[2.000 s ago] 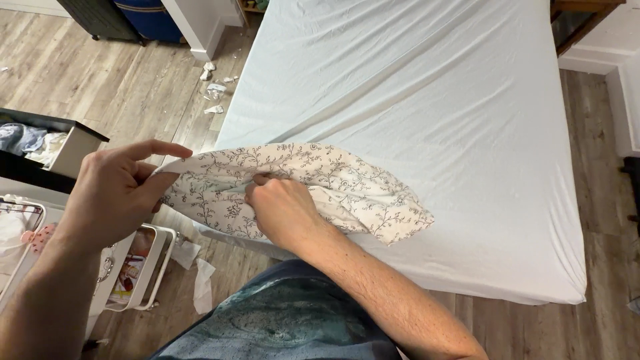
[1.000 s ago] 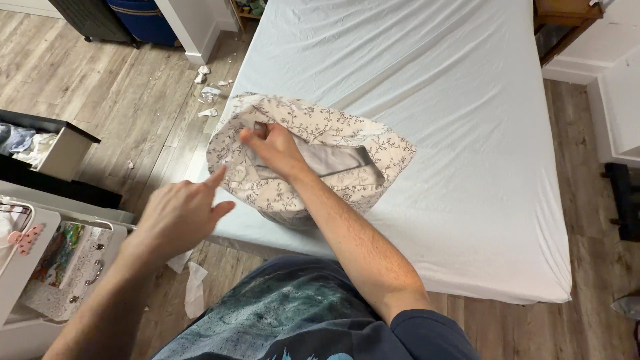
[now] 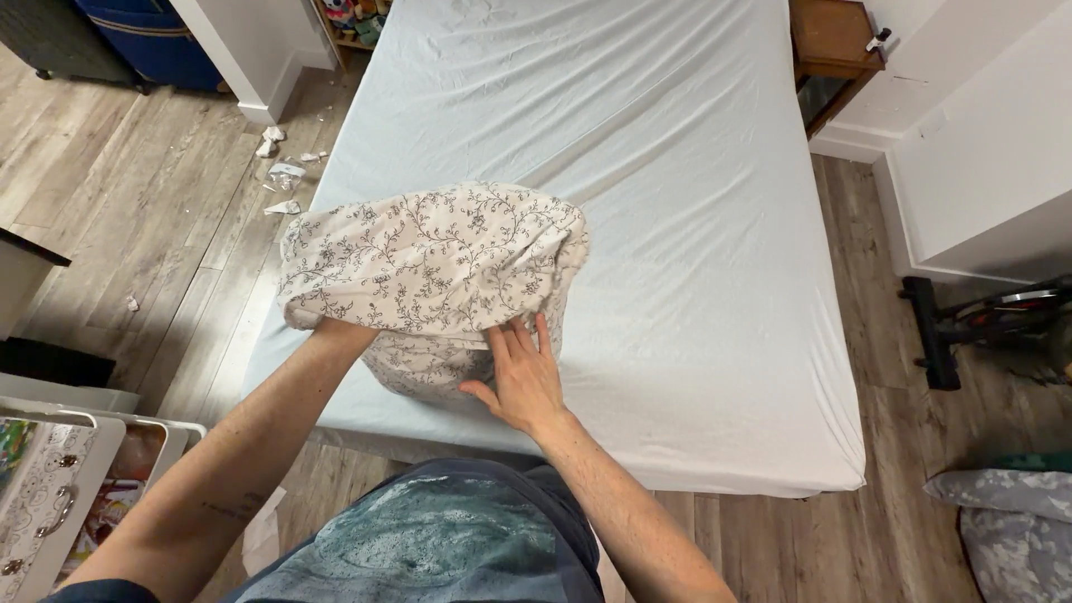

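Observation:
A white fabric piece with a dark vine print (image 3: 435,255) is bunched above the near left part of a bed with a pale blue fitted sheet (image 3: 703,335). My left hand (image 3: 345,332) reaches under the cloth's lower left edge; its fingers are hidden, so its grip cannot be seen. My right hand (image 3: 526,377) lies against the cloth's lower right side, fingers extended and thumb apart, the fingertips partly covered by a fold. More of the printed cloth hangs in shadow between the two hands.
White scraps (image 3: 285,172) litter the wood floor left of the bed. A wooden nightstand (image 3: 833,38) stands at the far right. Drawer bins (image 3: 63,477) are at the lower left, suitcases (image 3: 142,42) at the upper left, and grey patterned fabric (image 3: 1017,528) at the lower right.
The cloth, seen opened with its inside showing a second ago, now has a printed side spread over my left hand. My right hand has moved from inside the opening to the cloth's lower right side.

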